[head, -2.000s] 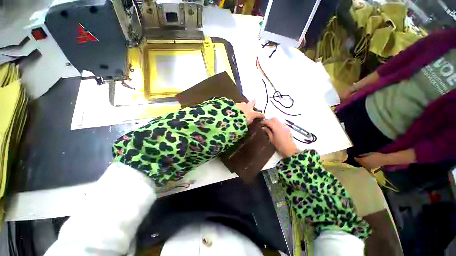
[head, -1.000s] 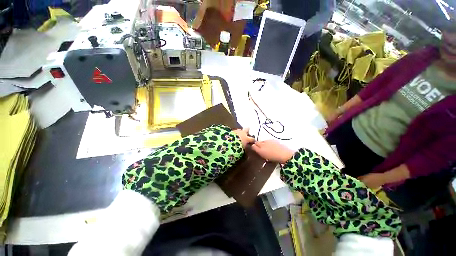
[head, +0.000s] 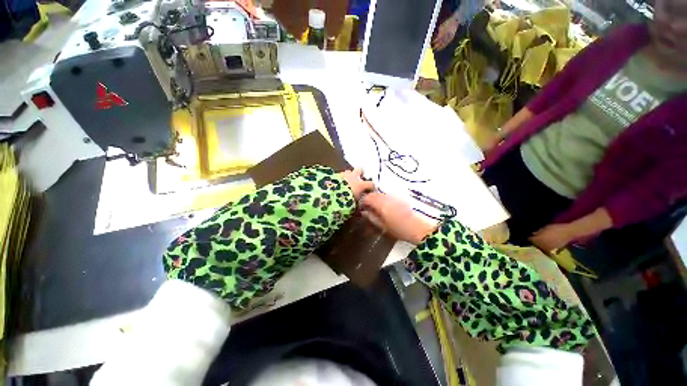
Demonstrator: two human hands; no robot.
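Note:
A dark brown piece (head: 357,252) lies slantwise on the white table (head: 444,136), its near corner over the table's front edge. My left hand (head: 357,183) and my right hand (head: 392,215) meet at its right side. Their fingertips are close together, and both seem to hold the edge of the brown piece; what lies between the fingertips is too small to tell. My left sleeve covers the middle of the piece. The yellow-edged clamp frame (head: 202,142) lies on the machine bed behind it.
The grey machine head (head: 113,102) is at the upper left, a yellow panel stack (head: 11,219) at the left edge. Snips (head: 433,202) and a black cord lie right of my hands. A control screen (head: 399,38) and bottle (head: 316,29) stand behind. A person (head: 595,151) stands at right.
The view has shifted. My hands stay together at the brown piece's right side; my right hand has turned from fingers spread on the piece to fingertips meeting my left hand.

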